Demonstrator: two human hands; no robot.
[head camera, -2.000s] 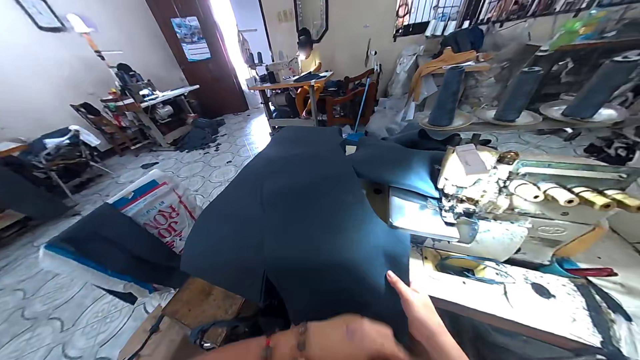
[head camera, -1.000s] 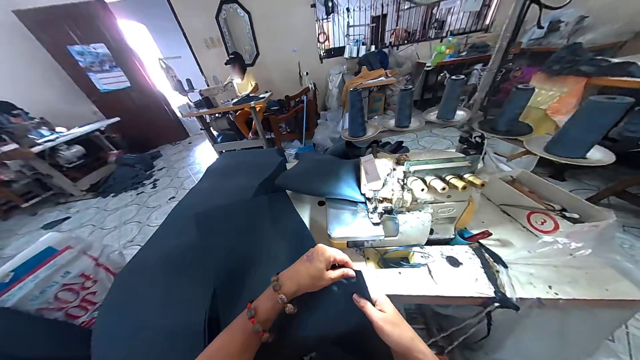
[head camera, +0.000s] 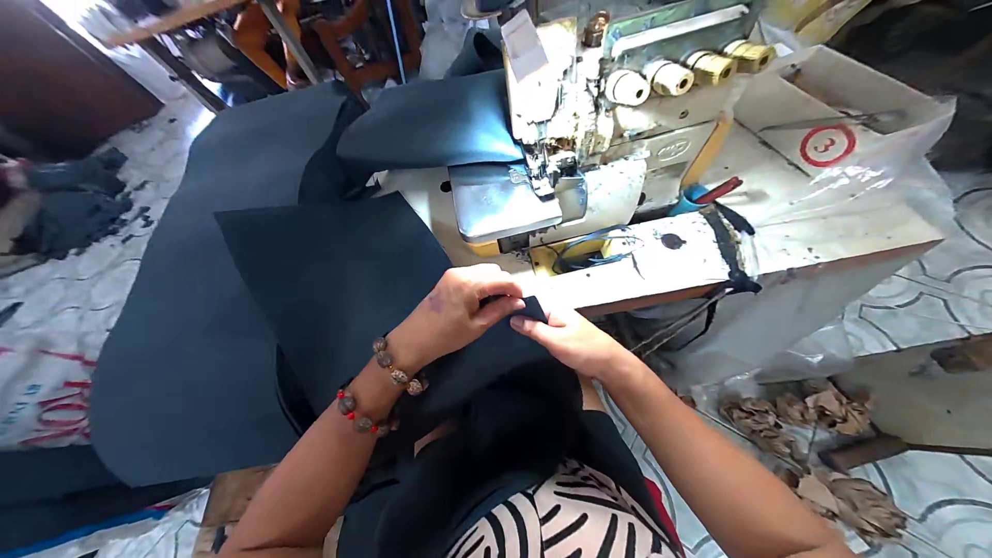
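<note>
Dark blue fabric (head camera: 341, 271) lies over my lap and the table's left side. My left hand (head camera: 469, 310), with beaded bracelets at the wrist, pinches an edge of it between thumb and fingers. Close beside it, my right hand (head camera: 570, 337) grips a small corner of the same fabric. Just beyond both hands stands an overlock sewing machine (head camera: 566, 132), its metal plate (head camera: 504, 201) facing me. Another fabric piece (head camera: 434, 120) reaches up to the presser foot area. A large rounded panel (head camera: 186, 310) spreads out at the left.
The white machine table (head camera: 837, 240) has a worn front edge. At the right are an open box (head camera: 845, 116) and a small blue holder (head camera: 688, 200) with a red-handled tool. Crumpled brown scraps (head camera: 837, 457) lie on the tiled floor. A printed plastic bag (head camera: 46, 395) is at far left.
My left hand, blurred and low in the oldest frame, has come up to the fabric edge beside my right hand. The fabric edge is now pinched in both hands. The view has tilted downward.
</note>
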